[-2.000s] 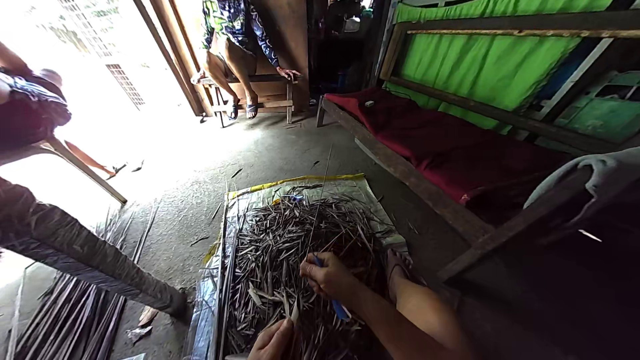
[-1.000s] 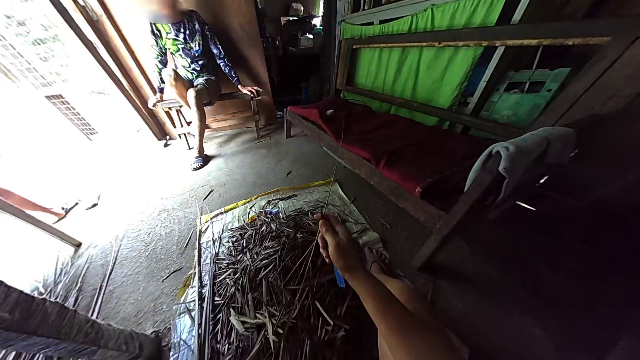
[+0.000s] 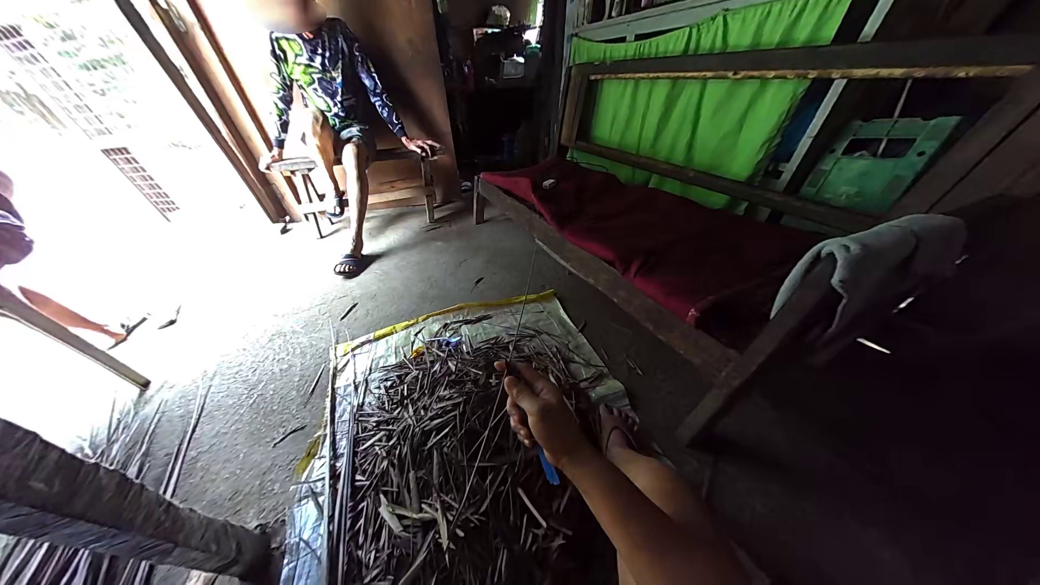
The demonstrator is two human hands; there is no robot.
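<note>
My right hand (image 3: 540, 410) is closed around a blue-handled tool (image 3: 548, 467), whose handle juts out below my fist; its blade cannot be made out. A long thin stick (image 3: 524, 305) passes by my fingertips, slanting from the pile up toward the bench. Under my hand lies a heap of dry, dark leaf shreds (image 3: 431, 422) on a flattened plastic sack (image 3: 378, 349) with a yellow edge. My left hand is out of the frame. My bare foot (image 3: 619, 426) rests at the right edge of the sack.
A wooden bench with a red cloth (image 3: 650, 244) stands to the right, a grey cloth (image 3: 877, 260) over its armrest. A person (image 3: 333, 97) sits on a small bench ahead; another person's leg (image 3: 69, 313) shows at left. A rough post (image 3: 122, 504) crosses the lower left, near long dark strips (image 3: 187, 439).
My left hand, at the bottom of the pile two seconds ago, has gone out of view. My right hand has moved up the pile. The seated person's foot has come forward. The view has shifted.
</note>
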